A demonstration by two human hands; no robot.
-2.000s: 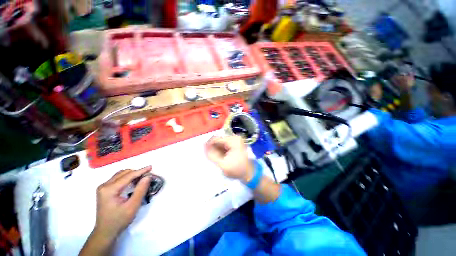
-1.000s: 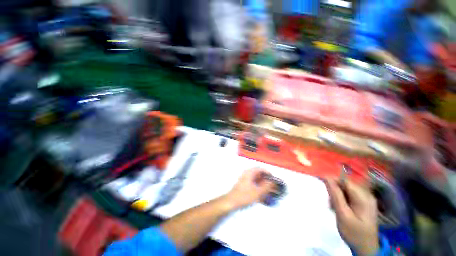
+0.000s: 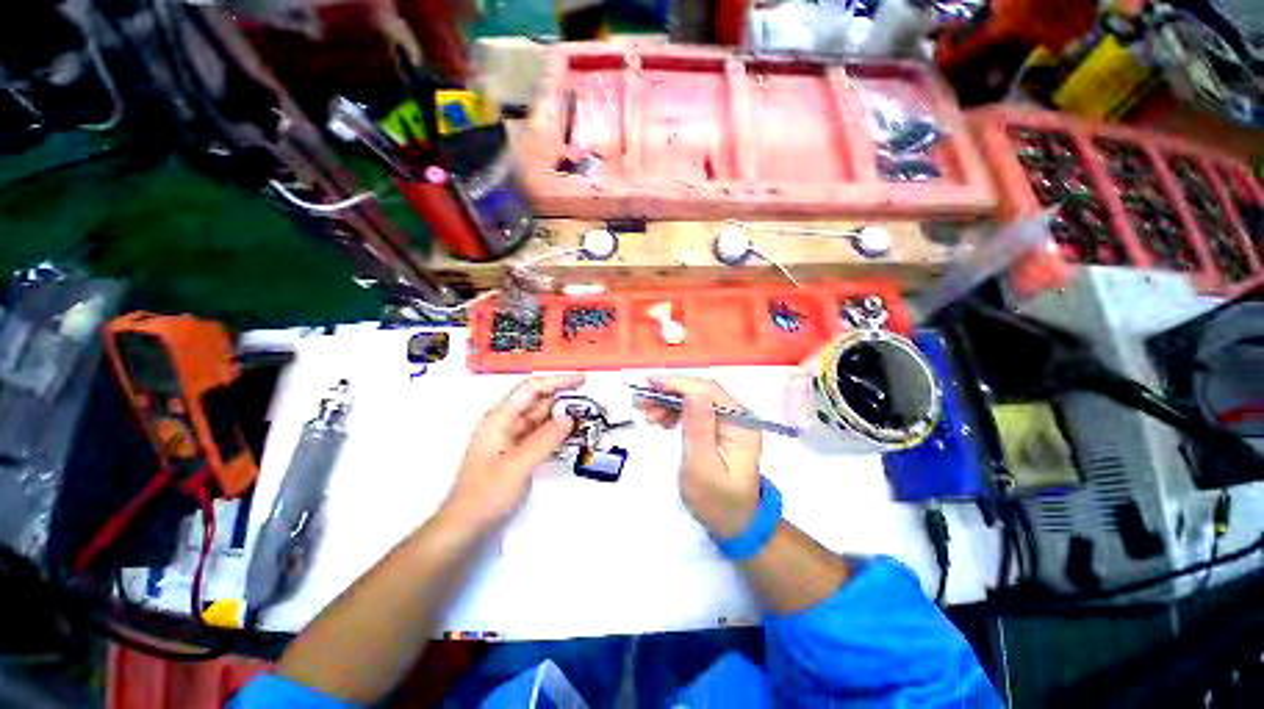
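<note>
My left hand holds the small device housing between thumb and fingers, above the white sheet. A small black square module hangs beside the housing on a thin tail. My right hand, with a blue wristband, holds slim metal tweezers. One end of the tweezers points left towards the housing, with a small gap between. The housing is partly hidden by my left fingers.
Red-orange parts tray lies behind my hands. Tape-wrapped container stands at right. Electric screwdriver and orange multimeter are at left. A small black part lies upper left. Pen cup and large trays are behind.
The view has swung about and is sharper. My right hand has come in from the right, close to the housing in my left hand. The black module now shows beside the housing.
</note>
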